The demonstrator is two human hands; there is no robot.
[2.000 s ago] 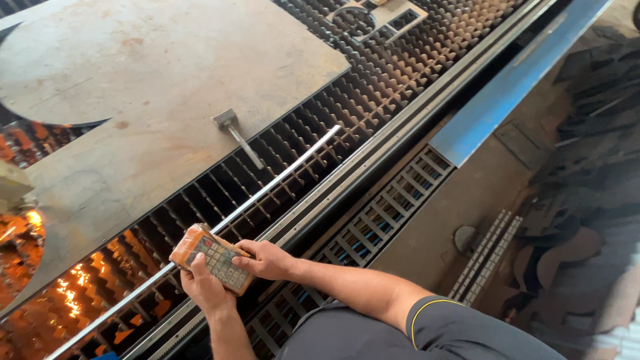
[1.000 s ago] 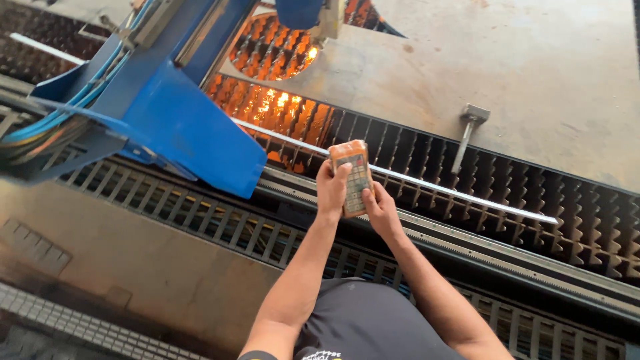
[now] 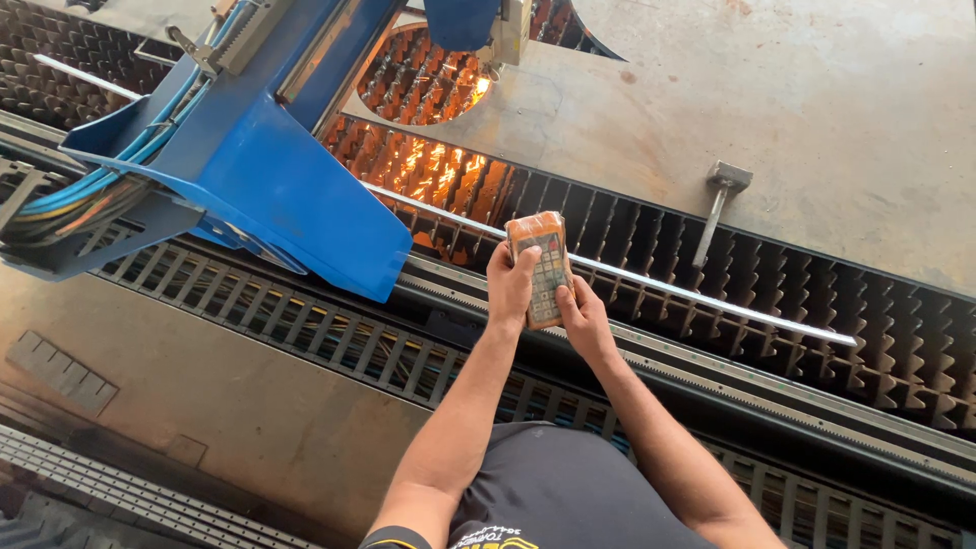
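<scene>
My left hand [image 3: 512,286] and my right hand [image 3: 585,316] hold an orange handheld remote control [image 3: 543,293] wrapped in clear plastic, its keypad facing up. The left thumb rests on the upper keys and the right thumb lies at the lower right edge. Beyond my hands a thin metal strip [image 3: 686,293] runs across the slatted cutting bed. A large steel sheet [image 3: 770,99] lies on the slats, with a hammer-like metal tool [image 3: 728,177] whose head is on the sheet's edge and whose handle juts over the slats. Orange sparks glow beside the cutting head [image 3: 512,34].
The blue gantry [image 3: 305,191] of the cutting machine, with cables and hoses [image 3: 99,187], stands left of my hands. A guide rail [image 3: 709,381] and an open cable tray [image 3: 305,320] run between me and the bed. A slotted metal piece [image 3: 61,372] lies at lower left.
The view has swung far left since two seconds ago, bringing the blue gantry into sight. Both hands keep hold of the remote control throughout.
</scene>
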